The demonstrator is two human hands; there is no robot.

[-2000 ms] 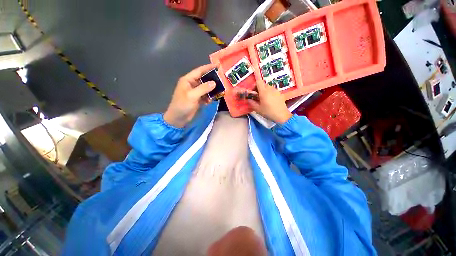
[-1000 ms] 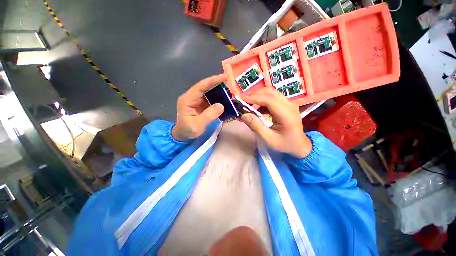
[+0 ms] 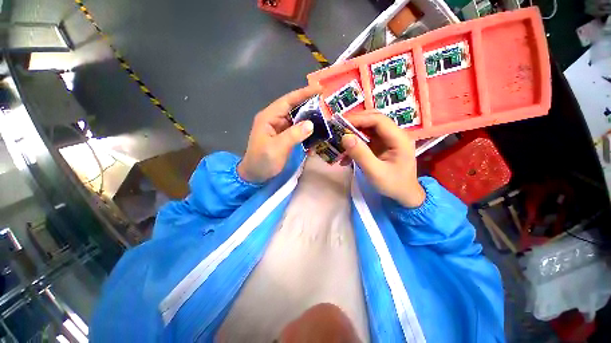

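Note:
My left hand holds a dark square display module between thumb and fingers above my lap. My right hand holds a white-edged circuit board against the display's right side; fingers hide part of it. An orange-gold strip shows at their lower edges. Whether the two parts are joined cannot be told. Just beyond my hands is a long salmon-red parts tray with compartments. It holds several green boards in white frames, one of them tilted in the nearest compartment.
A white bin lies under the tray. A red stool stands to the right. A red container is on the floor at the top. The bench's white sheet is at the far right. Clear plastic bags are at the lower right.
My right hand has come away from the tray with a white-edged board and brought it to the display. The display has turned in my left hand. The view has shifted, moving the tray rightward.

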